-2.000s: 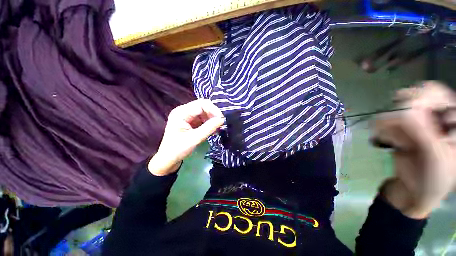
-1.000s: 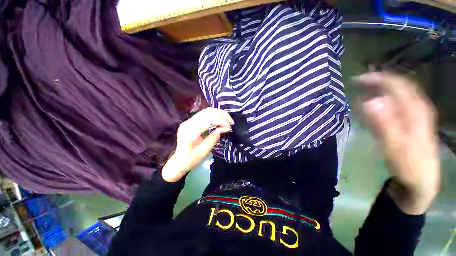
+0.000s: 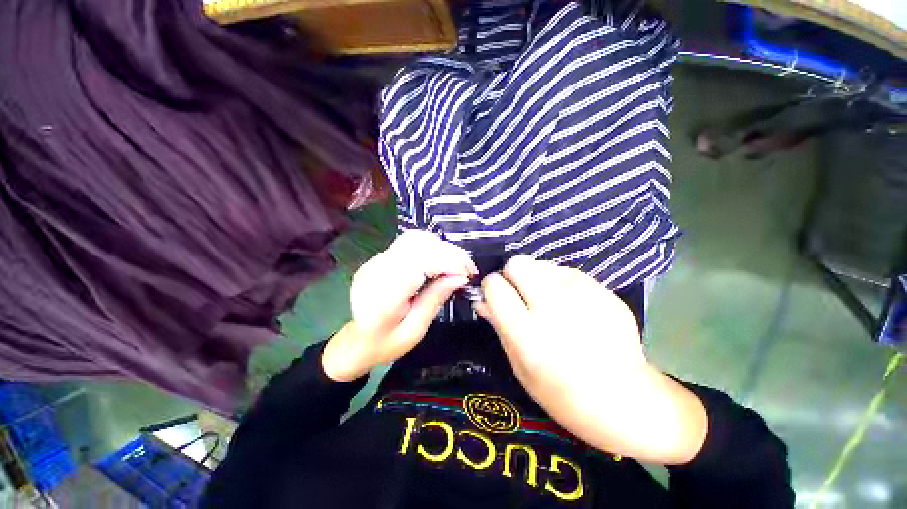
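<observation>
A navy-and-white striped garment [image 3: 587, 129] lies bunched on my lap. Its small plain dark band [image 3: 489, 255] shows between my fingertips. My left hand [image 3: 398, 298] pinches the garment's near edge between thumb and finger. My right hand [image 3: 572, 343] is close beside it, thumb and finger together at the same edge, their tips nearly touching the left ones. Whatever tiny thing the right fingertips hold, such as a needle, is too small to tell. No thread can be made out.
Plum garments [image 3: 149, 199] hang in a large wrinkled pile at left. The table edge [image 3: 328, 22] with its yellow tape runs above the lap. A person's feet [image 3: 746, 141] show at upper right on the green floor. Blue items [image 3: 149, 467] lie at lower left.
My right hand has come in from the far right, where it was raised and blurred, to my left fingertips. The dark thread line seen two seconds ago no longer shows.
</observation>
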